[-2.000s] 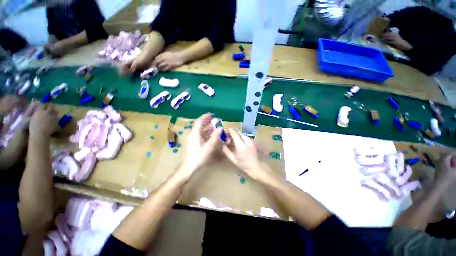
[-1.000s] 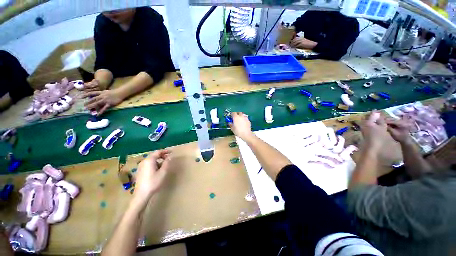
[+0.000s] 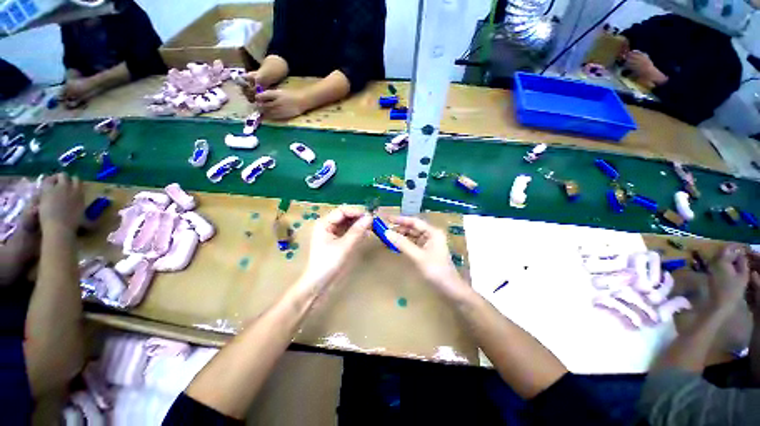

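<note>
A blue battery cell (image 3: 385, 235) is held over the bench between my two hands. My right hand (image 3: 423, 250) grips the blue cell with thumb and fingers. My left hand (image 3: 333, 244) pinches something small and dark at the cell's upper left end, perhaps a circuit board (image 3: 372, 205); its details are too small to tell. A heap of pink-white housing shells (image 3: 158, 231) lies on the bench left of my hands. Part-filled housings (image 3: 258, 169) with blue inside lie on the green belt.
A pale post (image 3: 421, 125) stands just beyond my hands. The green conveyor belt (image 3: 358, 158) crosses behind. A white sheet (image 3: 533, 308) with more shells lies to the right. A blue tray (image 3: 573, 112) is on the far bench. Other people's hands work on both sides and opposite.
My right hand has come back from the belt with the blue cell, and both hands have met in front. Another part-filled housing on the belt lies farther right relative to the others' earlier view.
</note>
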